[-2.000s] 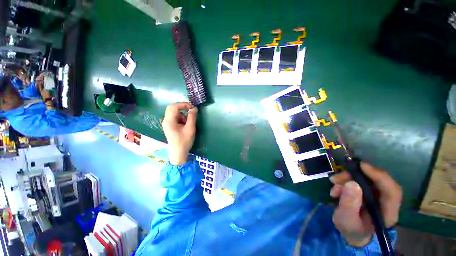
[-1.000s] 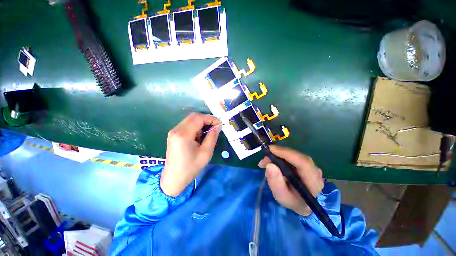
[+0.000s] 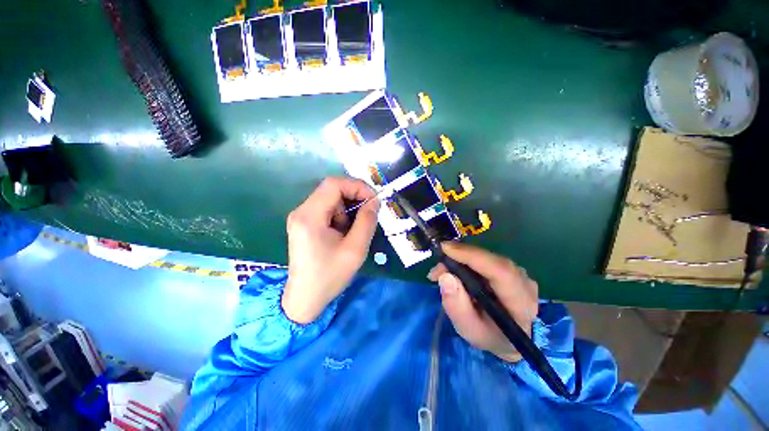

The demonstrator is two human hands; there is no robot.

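A white backing strip (image 3: 340, 133) lies tilted in front of me and bears several dark LCD modules (image 3: 373, 119) with orange flex tails (image 3: 477, 224) on their right side. My right hand (image 3: 491, 297) holds the black soldering iron (image 3: 497, 317). Its tip is over the modules' left edge, near the third one from the top. My left hand (image 3: 333, 246) pinches something very thin, which looks like solder wire (image 3: 358, 204), at the strip's left edge near the iron tip. The exact contact at the tip is too small to tell.
A second strip of modules (image 3: 303, 87) lies behind. A dark ridged row (image 3: 157, 84), a single module (image 3: 40, 97) and a green and black holder (image 3: 27, 185) are left. A clear tape roll (image 3: 702, 84) and cardboard pad (image 3: 666, 206) are right. A small round part (image 3: 380, 258) lies near the strip.
The view has shifted right since the first frame. My left hand has left the ridged row and come to the near strip. The iron has moved from the flex tails to the modules' left edge.
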